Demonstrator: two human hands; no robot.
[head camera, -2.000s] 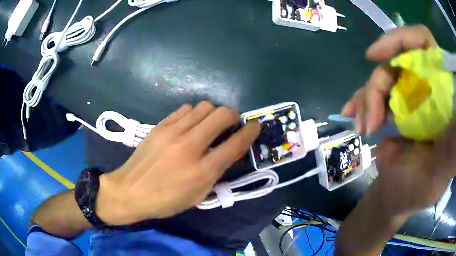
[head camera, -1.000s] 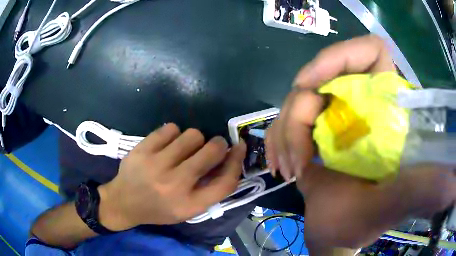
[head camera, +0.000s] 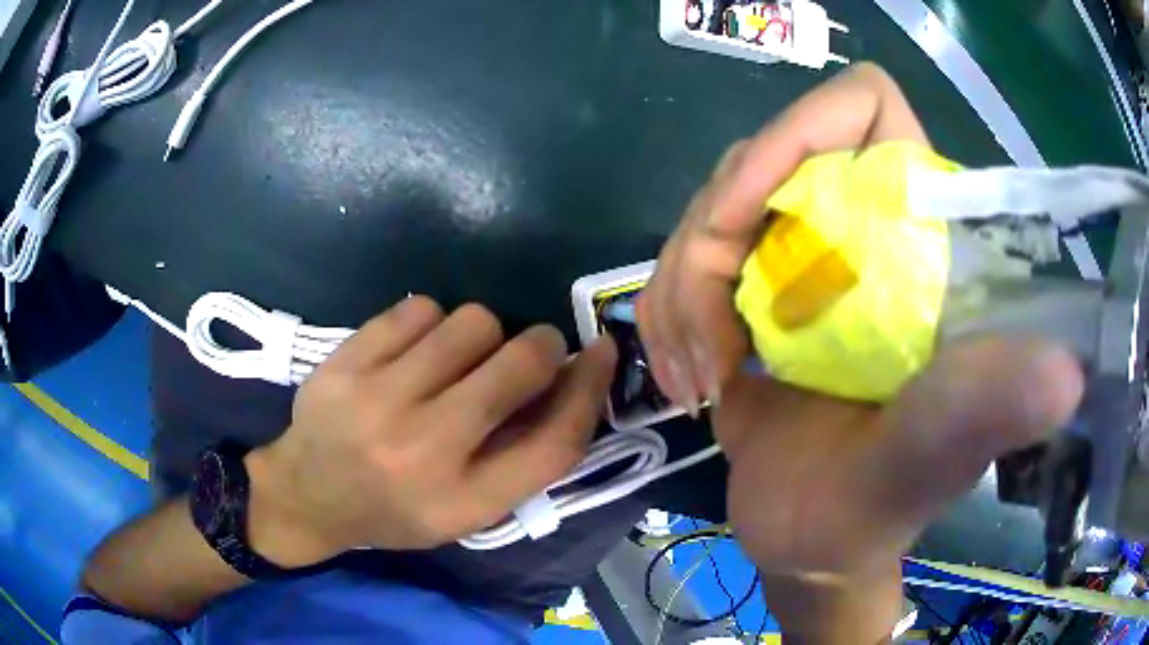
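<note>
My right hand (head camera: 769, 378) grips the yellow-wrapped glue gun (head camera: 869, 277), which has an orange patch and a grey body behind it. Its pale-blue nozzle tip (head camera: 623, 311) is over the upper left inside of an open white adapter housing (head camera: 585, 302). My right fingers hide the housing's right part. My left hand (head camera: 435, 441) lies at the housing's left side, fingers curled, fingertips at its wall; whether it grips the housing or its cable is hidden. A white coiled cable (head camera: 258, 340) runs under my left hand, and another coil (head camera: 630, 456) lies below the housing.
Another open adapter (head camera: 737, 28) with prongs lies on the dark green worktop (head camera: 504, 114) at the top. Tied white cables (head camera: 107, 82) and a cable-end connector (head camera: 183, 126) are at upper left. A pale metal strip (head camera: 964, 82) edges the upper right. Dark wires (head camera: 693, 580) hang below.
Since two seconds ago, the gun has moved left from beyond the housings to over the nearer one. Over the last second the gun has shifted slightly left and up. My left hand has barely moved.
</note>
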